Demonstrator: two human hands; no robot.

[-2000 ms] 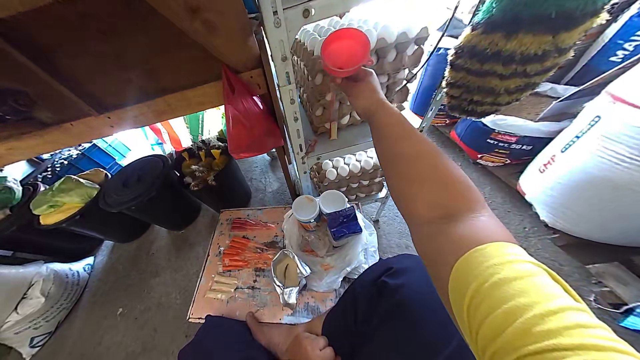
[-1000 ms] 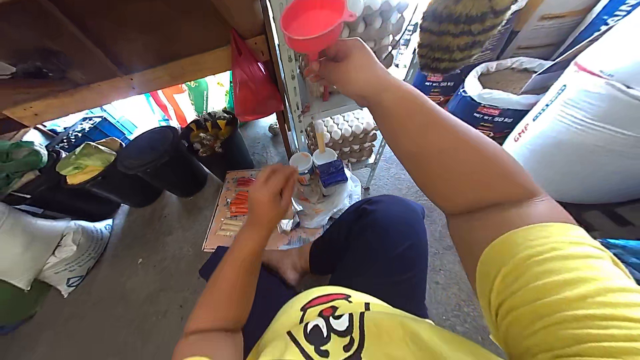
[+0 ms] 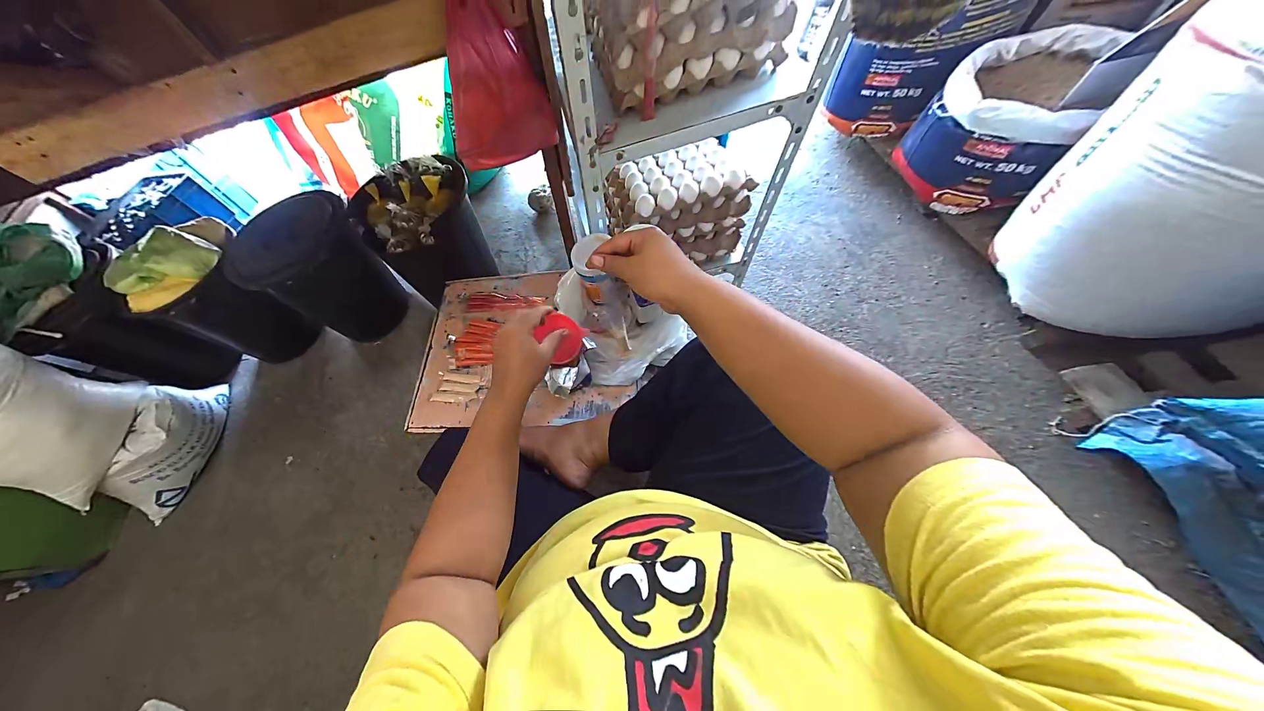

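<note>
My left hand (image 3: 525, 348) grips a red plastic funnel (image 3: 561, 341) by its edge, low over the board and close to an opened foil pouch (image 3: 567, 379). My right hand (image 3: 647, 262) is at the rim of a white plastic tub (image 3: 590, 253), its thumb and forefinger brought together; whether something small is between them cannot be told. A clear plastic bag (image 3: 632, 341) lies below that hand. On the pinkish board (image 3: 425, 390) are red thin sticks (image 3: 504, 301), orange packets (image 3: 476, 343) and pale short sticks (image 3: 459, 386).
A metal shelf (image 3: 691, 123) with egg trays (image 3: 681, 188) stands just beyond the board. Black buckets (image 3: 316, 267) line the left, near white sacks (image 3: 168, 444). At right are an open feed sack (image 3: 987, 148), a big white sack (image 3: 1136, 197) and a blue tarp (image 3: 1195, 474).
The red funnel, earlier up by the egg trays in my right hand, is now low in my left hand. My right hand has come down to the tubs. The view has shifted.
</note>
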